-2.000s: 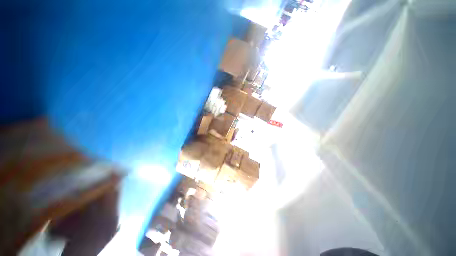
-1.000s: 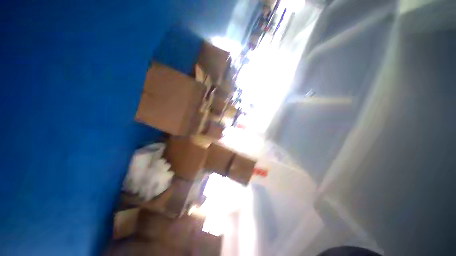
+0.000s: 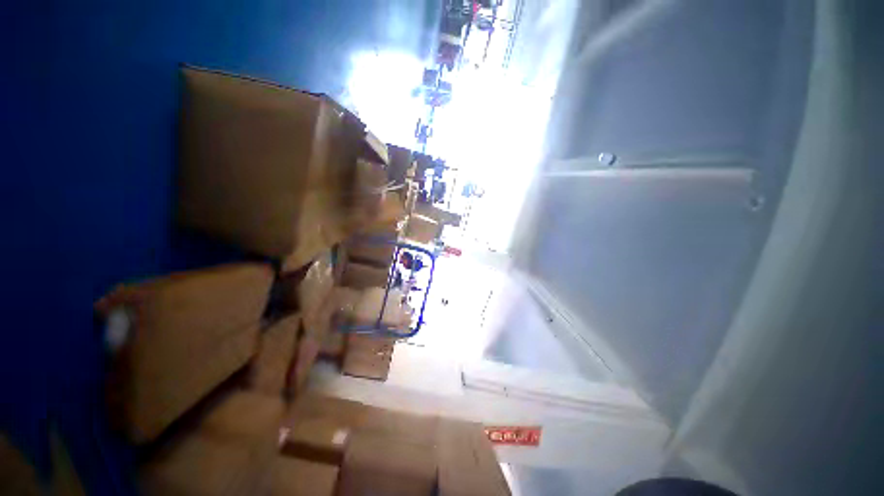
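Neither of my hands is in view. The picture is turned sideways and partly blurred. A large brown cardboard box [image 3: 247,160] stands on the blue floor [image 3: 87,145], nearest in front of me. Another brown carton [image 3: 194,349] lies beside it, tilted in the frame, with a pale patch at its left end. More cartons [image 3: 388,455] are stacked along the bottom edge.
A blue tubular frame [image 3: 426,291] stands among smaller cartons beyond. A white wall [image 3: 572,412] carries a red sign [image 3: 514,436]. The grey ceiling [image 3: 659,232] fills the right side. Glare hides much of the far area. A dark rounded shape [image 3: 678,487] cuts the bottom edge.
The view has moved forward along the cartons, which now look larger and nearer. The white bundle seen earlier is gone from view, and the blue tubular frame has appeared.
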